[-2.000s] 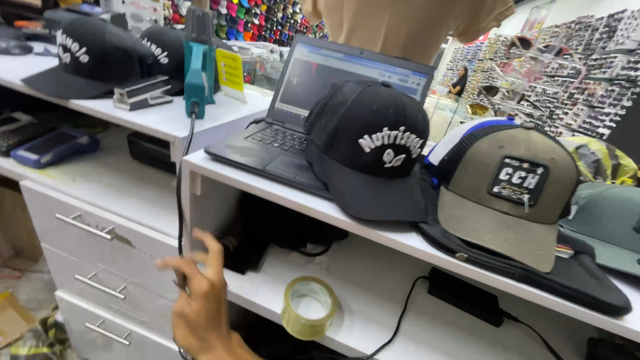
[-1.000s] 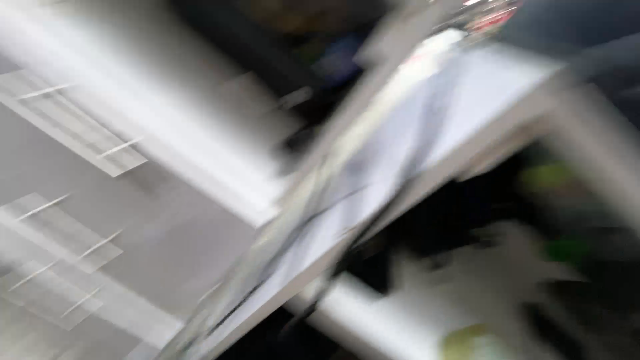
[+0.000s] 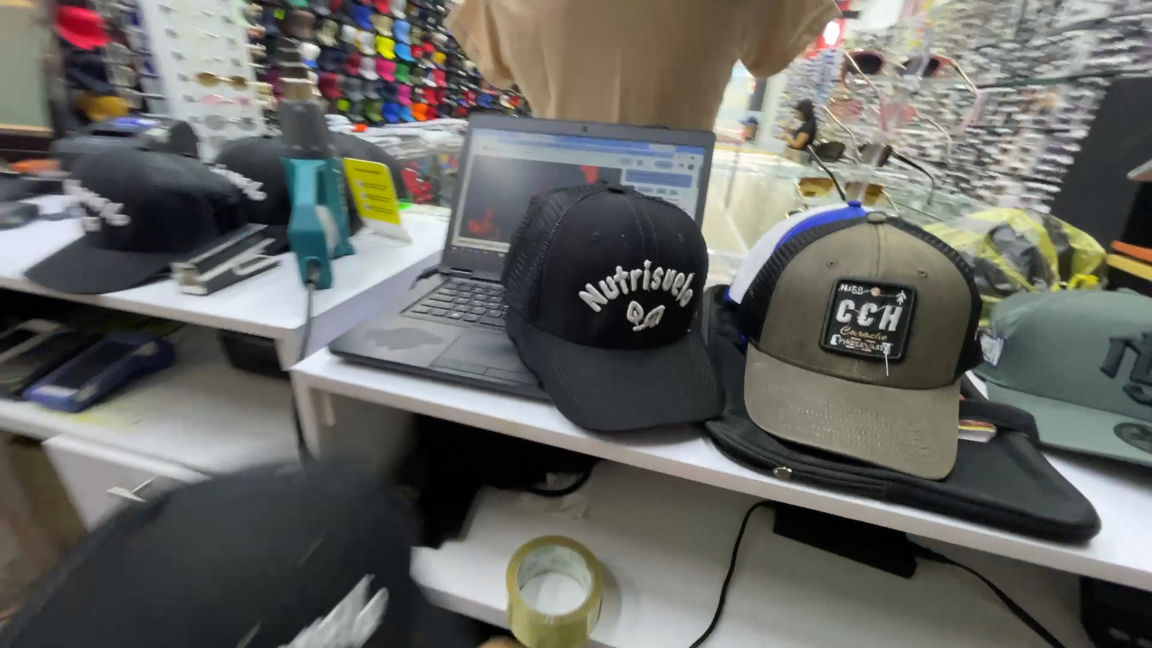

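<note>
A blurred black cap with raised white lettering (image 3: 225,558) fills the lower left, close to the camera. At the bottom edge, right of that cap, a small bit of skin shows, perhaps a fingertip; which hand it belongs to cannot be told. Neither hand shows clearly. A roll of clear tape (image 3: 554,591) stands on the lower shelf beside it. Another black cap with white embroidery (image 3: 616,306) rests on the open laptop (image 3: 432,346). To its right, a brown cap with a black patch (image 3: 859,342) sits on a black zippered case (image 3: 1017,486).
A teal heat gun (image 3: 315,216) stands nose up on the left counter, beside a stapler (image 3: 225,261) and more black caps (image 3: 135,216). A green cap (image 3: 1071,369) sits at far right. A cable and black power adapter (image 3: 846,535) lie on the lower shelf.
Two seconds ago a hand was raised left of the tape roll; it no longer shows there. A black cap has come into the lower left. The view swung strongly in between.
</note>
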